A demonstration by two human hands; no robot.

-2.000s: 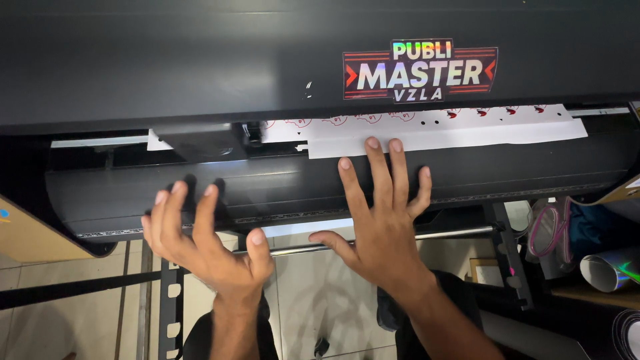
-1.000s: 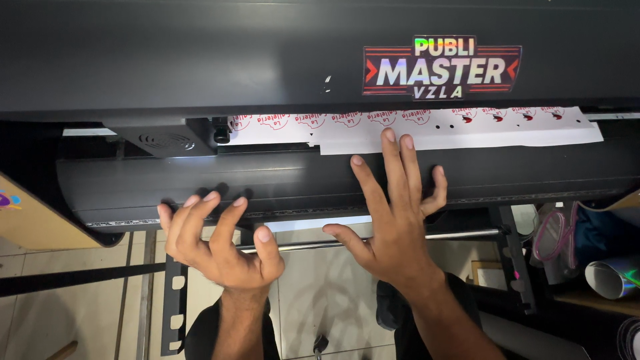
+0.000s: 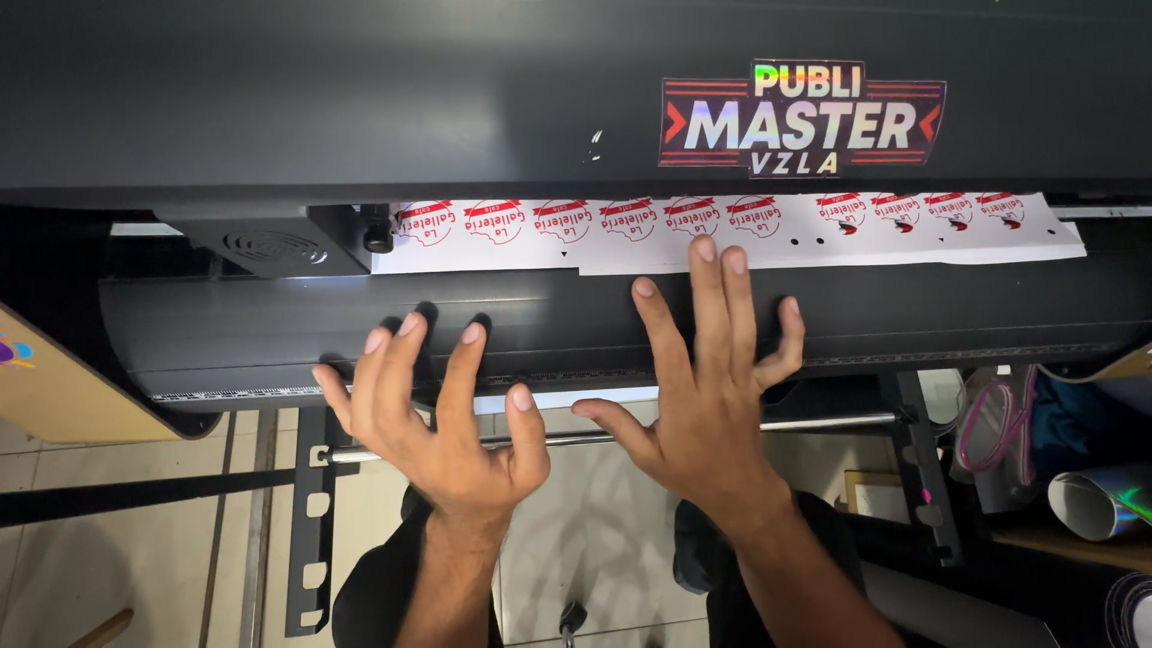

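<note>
A white sheet with red printed round logos (image 3: 558,236) lies across the bed of a black wide-format cutting plotter or printer (image 3: 468,301). The carriage with a vented cover (image 3: 279,241) stands over the sheet's left end, with a small black knob (image 3: 378,236) on its right side. My left hand (image 3: 441,414) rests with spread fingers on the curved black front apron, below the sheet and holding nothing. My right hand (image 3: 720,378) is spread too; its middle fingertips reach the sheet's front edge, and its thumb is out to the left.
A holographic sticker with writing (image 3: 803,121) is on the machine's cover. Below the apron are a metal rod (image 3: 828,421) and slotted black brackets (image 3: 310,540). Rolls of material, one holographic (image 3: 1102,504), stand at the lower right. A wooden side panel (image 3: 72,378) is at left.
The sheet has fed further out, showing more of its red logos. The carriage stood further right over the bed two seconds ago. Both hands stay spread at the apron.
</note>
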